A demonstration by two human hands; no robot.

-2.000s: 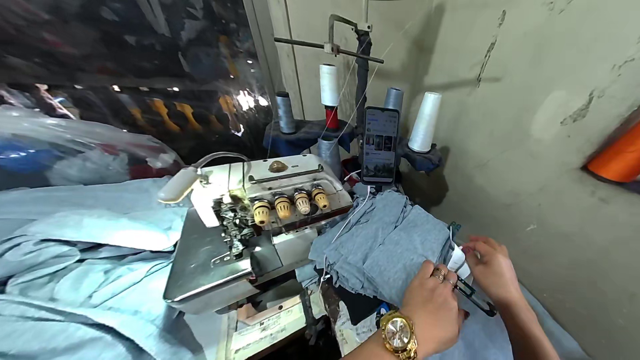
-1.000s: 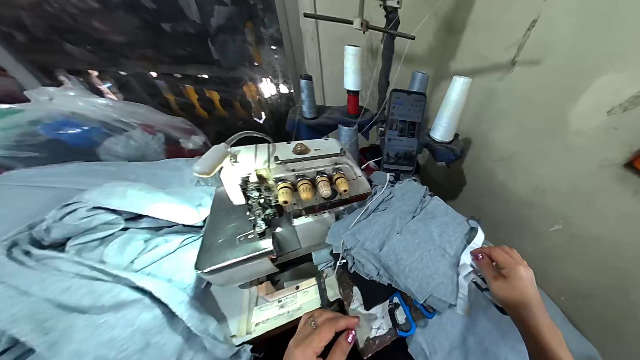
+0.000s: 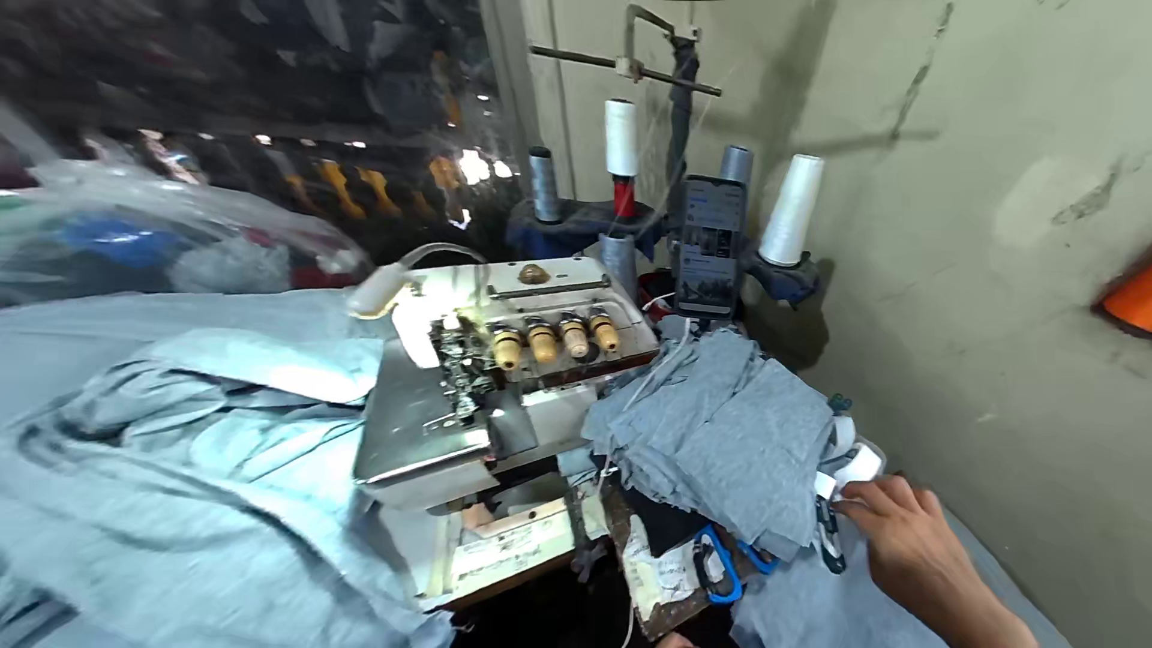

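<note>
My right hand point(image 3: 909, 540) is at the lower right, thumb and fingers pinched at a white fabric strip point(image 3: 859, 465) beside a stack of grey-blue cloth pieces point(image 3: 729, 432). Dark-handled thread snips point(image 3: 830, 537) lie just left of these fingers. Only a fingertip of my left hand point(image 3: 675, 641) shows at the bottom edge; whether it holds anything is hidden. Blue-handled scissors point(image 3: 717, 565) lie below the cloth stack, partly under it. An overlock sewing machine point(image 3: 540, 315) with its lamp lit stands left of the stack.
Light blue fabric point(image 3: 180, 477) is heaped at the left. Thread cones point(image 3: 792, 211) and an upright smartphone point(image 3: 711, 247) stand behind the machine. A clear plastic bag point(image 3: 207, 234) lies at the back left. The wall point(image 3: 990, 270) rises close on the right.
Two seconds ago both hands were together at the right edge of the stack. My left hand has moved left and down, almost out of view, uncovering the blue-handled scissors; my right hand remains near the white strip.
</note>
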